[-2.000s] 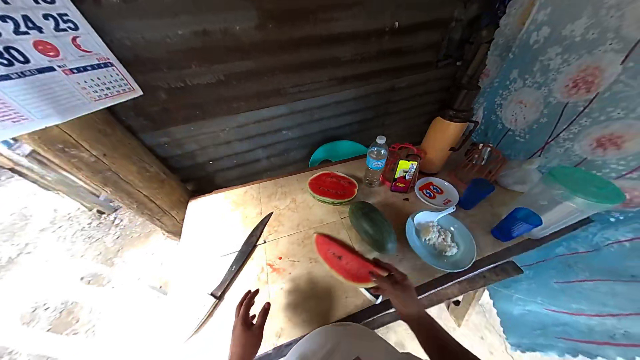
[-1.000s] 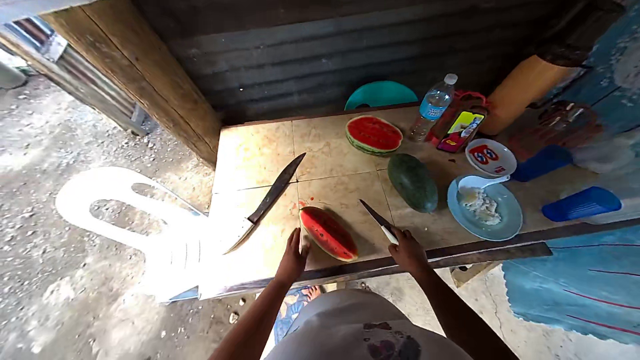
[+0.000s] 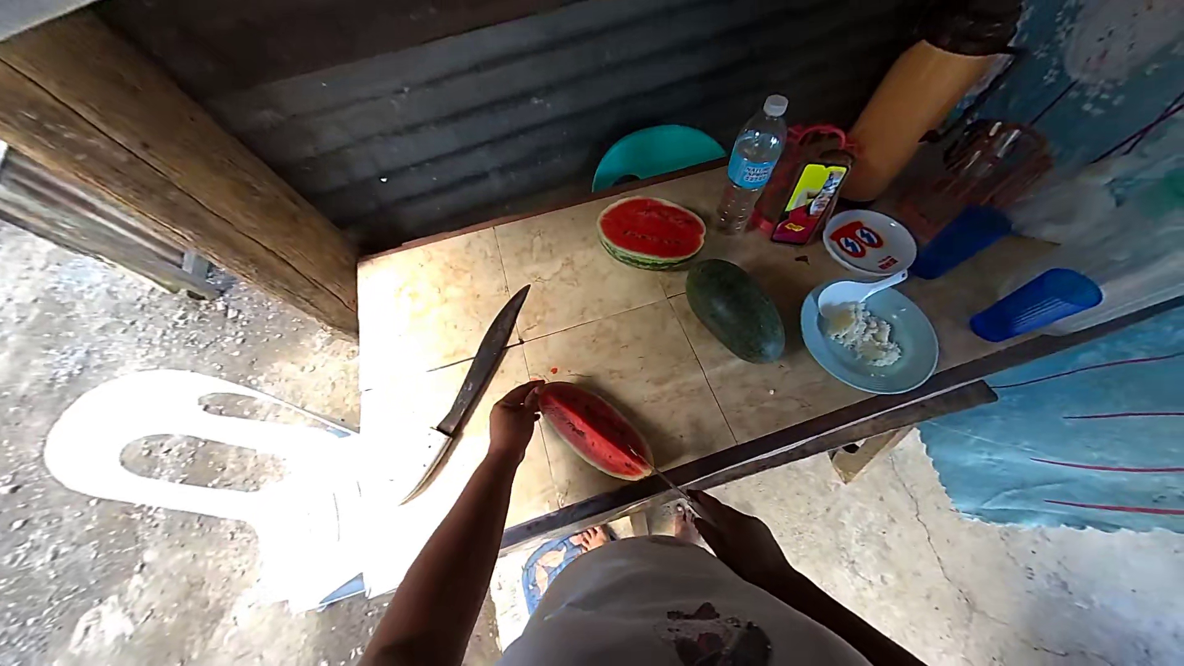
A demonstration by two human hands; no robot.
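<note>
A cut watermelon wedge (image 3: 592, 430) lies on the tiled table (image 3: 629, 356), red flesh up. My left hand (image 3: 514, 416) grips its upper left end. My right hand (image 3: 735, 532) is shut on a small knife (image 3: 672, 483), whose blade meets the wedge's lower right end; the tip is hidden there. Left of my left hand lies a large knife (image 3: 486, 365) with a pale handle. A halved watermelon (image 3: 652, 231) rests cut side up toward the back, and a dark green uncut-looking watermelon piece (image 3: 735, 310) lies right of the wedge.
At the right stand a blue plate (image 3: 916, 370) with rice and a white spoon (image 3: 856, 292), a white bowl (image 3: 869, 242), blue cups (image 3: 1036, 303), a water bottle (image 3: 754, 165), a phone (image 3: 810, 203) and an orange flask (image 3: 911, 116). A white plastic chair (image 3: 213, 453) stands left of the table.
My right hand has brought the small knife from above the table, right of the wedge, to the wedge's near end. Two seconds ago that hand was on the wedge, and my left hand was off it.
</note>
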